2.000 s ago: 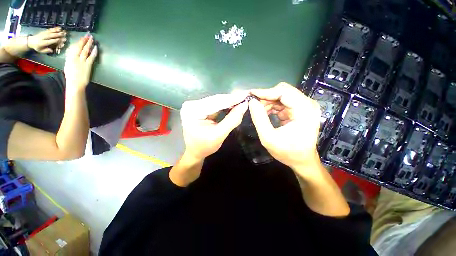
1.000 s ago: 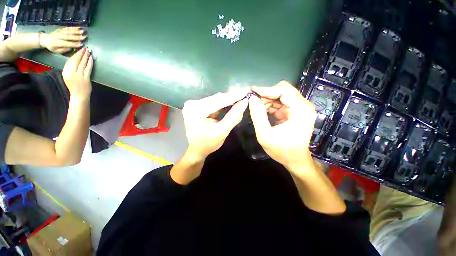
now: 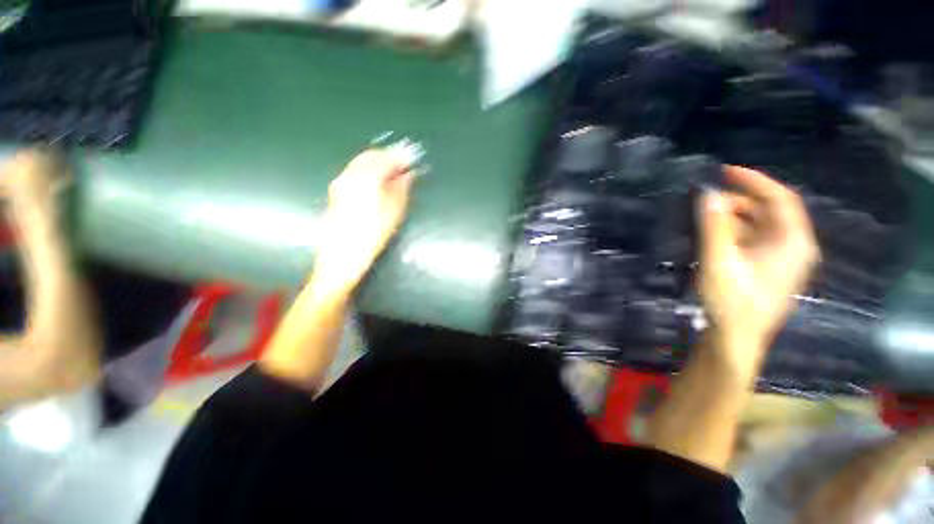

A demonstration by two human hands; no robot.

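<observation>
The view is blurred by motion. My left hand (image 3: 361, 210) is over the green mat (image 3: 256, 113), with its fingertips at the small pile of white inserts (image 3: 407, 154) and partly covering it. Whether it pinches one cannot be seen. My right hand (image 3: 760, 246) is over the black compartment tray (image 3: 614, 246), its fingers bent. A dark shape shows at its fingertips, but whether it is a held phone housing or part of the tray cannot be told. Housings in the tray show only as grey smears.
A neighbour's arm (image 3: 46, 276) is at the left edge, below another black tray (image 3: 72, 72). A white sheet or bag (image 3: 522, 41) lies at the back of the bench. Red stools (image 3: 220, 333) stand below the bench. Another person's arm (image 3: 871, 481) is at the lower right.
My hands have parted from their shared hold on a dark housing. The left has moved to the white pile, the right over the tray. The whole view has shifted and blurred.
</observation>
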